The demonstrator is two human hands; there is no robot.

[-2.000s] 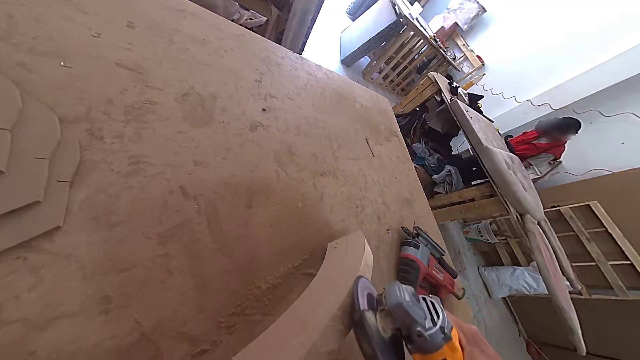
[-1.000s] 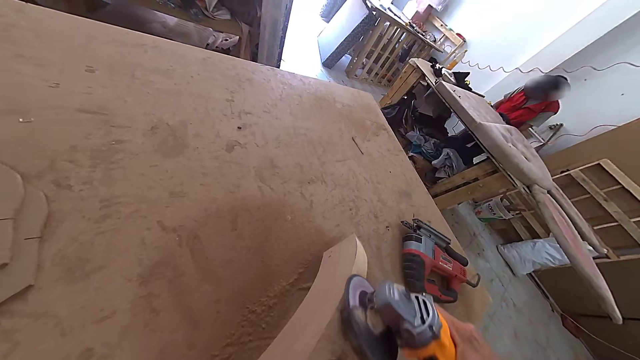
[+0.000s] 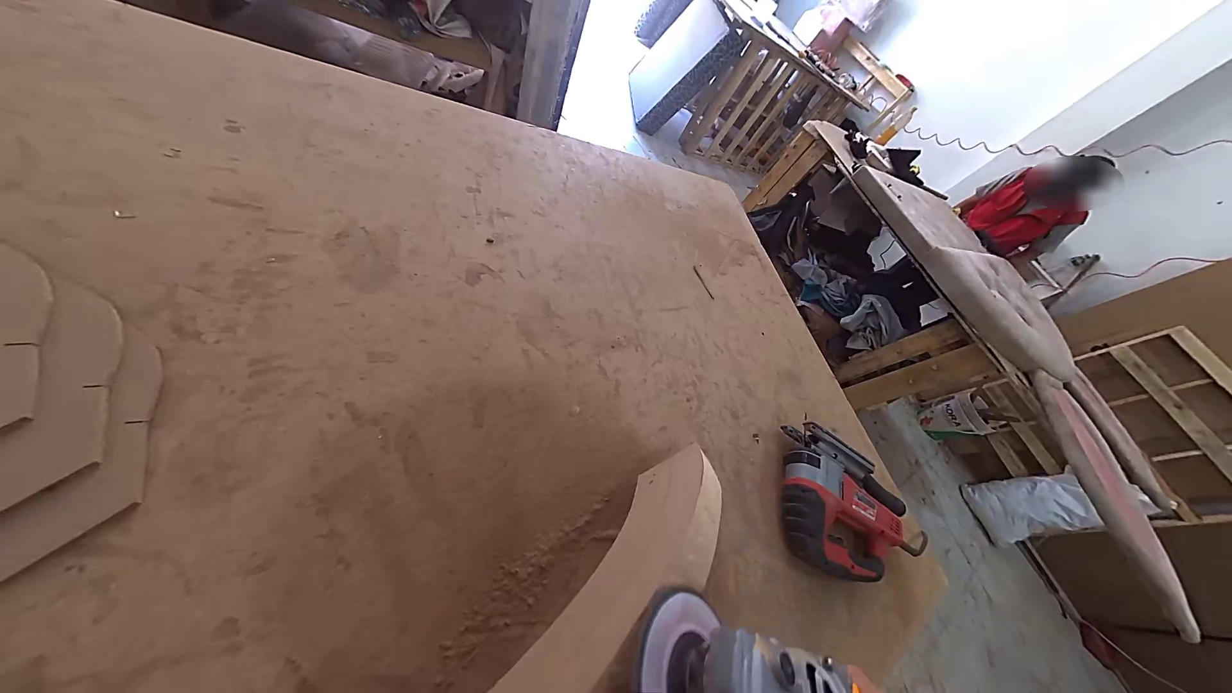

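Observation:
An angle grinder (image 3: 760, 664) with a round abrasive disc (image 3: 679, 635) is at the bottom edge. Only a sliver of my right hand (image 3: 864, 680) shows there, at the grinder's body; the rest is cut off by the frame. The disc lies against or very near the right side of a curved wooden piece (image 3: 635, 577), whose end points up the table. Sawdust (image 3: 520, 587) is scattered along its left side. My left hand is out of view. A red and black jigsaw (image 3: 842, 510) rests to the right of the curved piece.
The large wooden tabletop (image 3: 433, 289) bears stacked flat cut panels (image 3: 77, 414) at left. Beyond its right edge are an upholstered tufted panel (image 3: 991, 289) on a bench, a bucket (image 3: 953, 416) and a wooden frame (image 3: 1155, 395). A person in red (image 3: 1025, 212) is behind the bench.
The grinder and my right hand are now lower in the view, with most of the hand out of frame. The view has shifted, showing more of the panels at left than one second ago.

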